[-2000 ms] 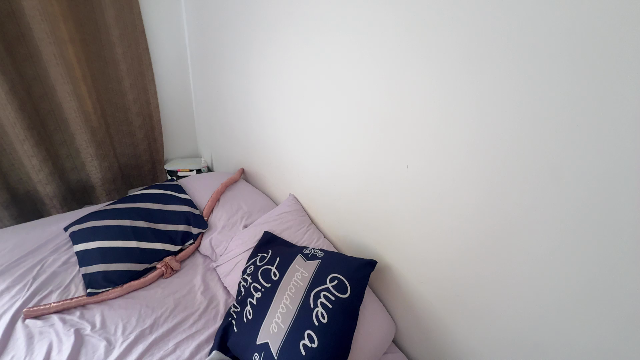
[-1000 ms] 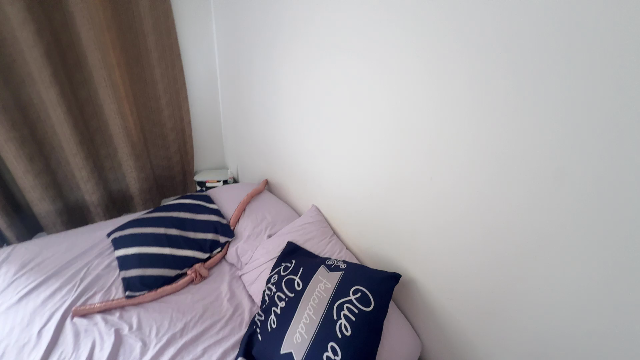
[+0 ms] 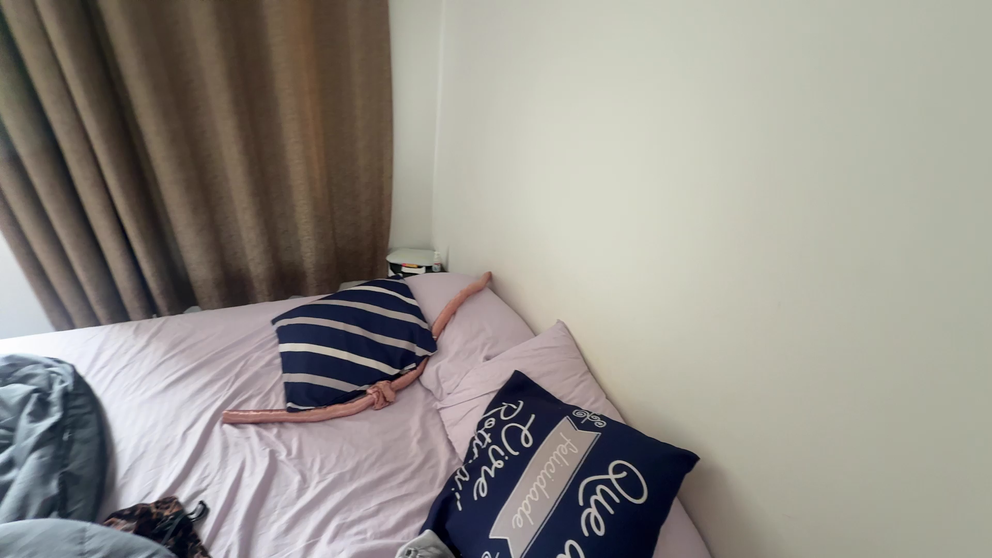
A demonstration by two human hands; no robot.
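Note:
Neither of my hands shows in the head view. A navy cushion with pale stripes (image 3: 349,345) lies on the lilac bed sheet (image 3: 341,480). Along its lower and right edges runs a long pink satin-like fabric tube with a knot (image 3: 381,394), its far end resting on a lilac pillow (image 3: 480,329). Nearer, a navy cushion with white lettering (image 3: 558,473) leans on another lilac pillow (image 3: 542,353) beside the wall. Grey-blue fabric (image 3: 46,434) is bunched at the left, with a dark patterned cloth (image 3: 159,523) close by.
A white wall (image 3: 697,194) borders the bed on the right. Brown curtains (image 3: 256,155) hang behind it. In the far corner, a small stand (image 3: 415,260) bears a little bottle. A piece of grey cloth (image 3: 426,545) shows at the bottom edge.
The view has swung left, bringing the grey-blue fabric and the dark patterned cloth into sight. The cushions and the pink tube have not plainly moved on the bed.

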